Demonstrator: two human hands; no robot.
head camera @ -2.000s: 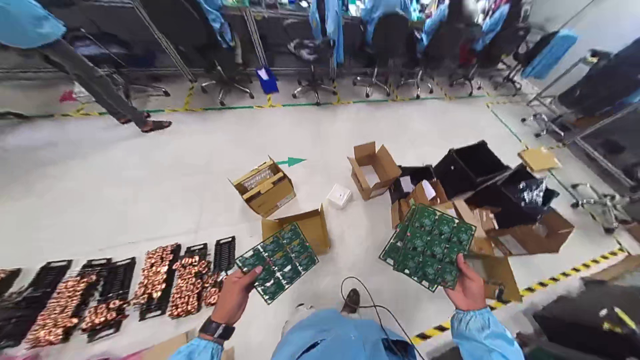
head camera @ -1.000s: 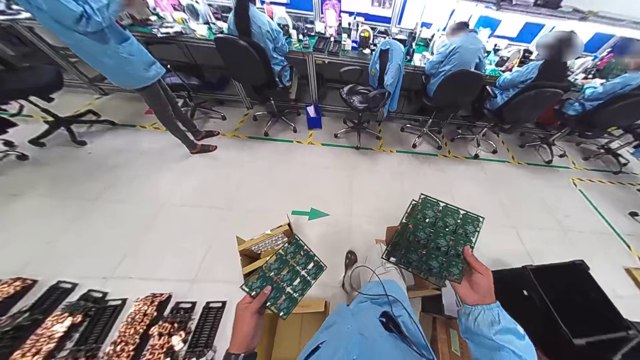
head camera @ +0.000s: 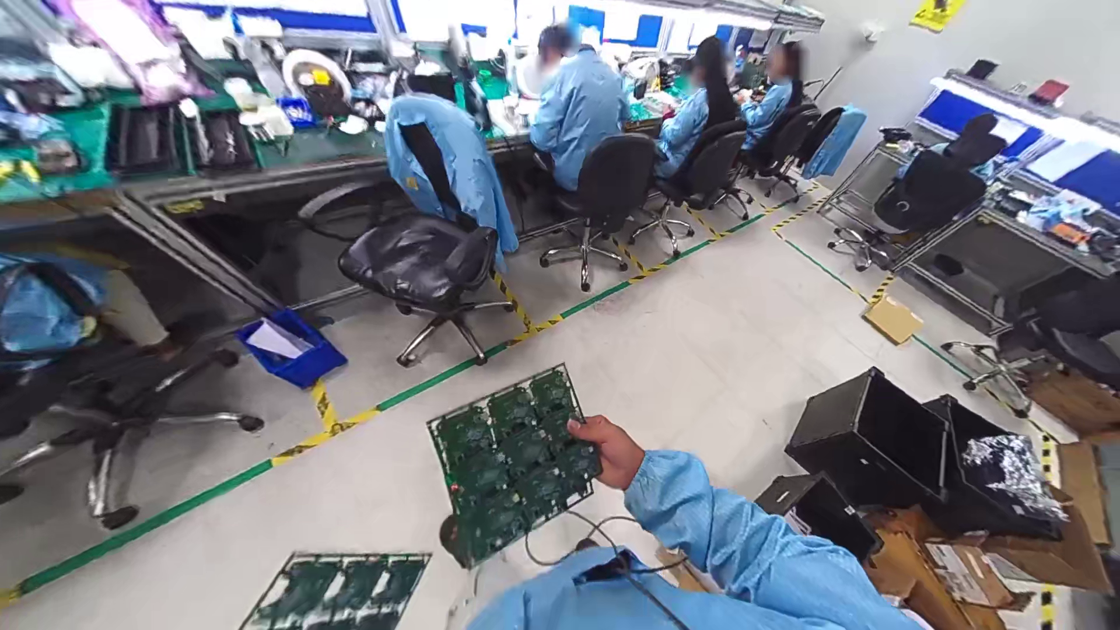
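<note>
My right hand (head camera: 610,450) grips the right edge of a green circuit board panel (head camera: 514,455), thumb on top, in front of my body. A second green circuit board panel (head camera: 337,591) with pale cut-outs shows at the bottom left, cut off by the frame edge. My left hand is out of view, so what holds that panel is hidden. A thin dark cable (head camera: 560,553) hangs near my chest, over the blue smock.
Black bins (head camera: 862,437) and opened cardboard boxes (head camera: 941,569) stand at the lower right. Ahead is a long workbench (head camera: 289,162) with seated people, an office chair (head camera: 424,262) and a blue bin (head camera: 293,348). Green and striped tape marks the floor.
The view has swung strongly toward the bench. My left hand, seen earlier holding a board panel, has left the view. My right hand still holds its panel.
</note>
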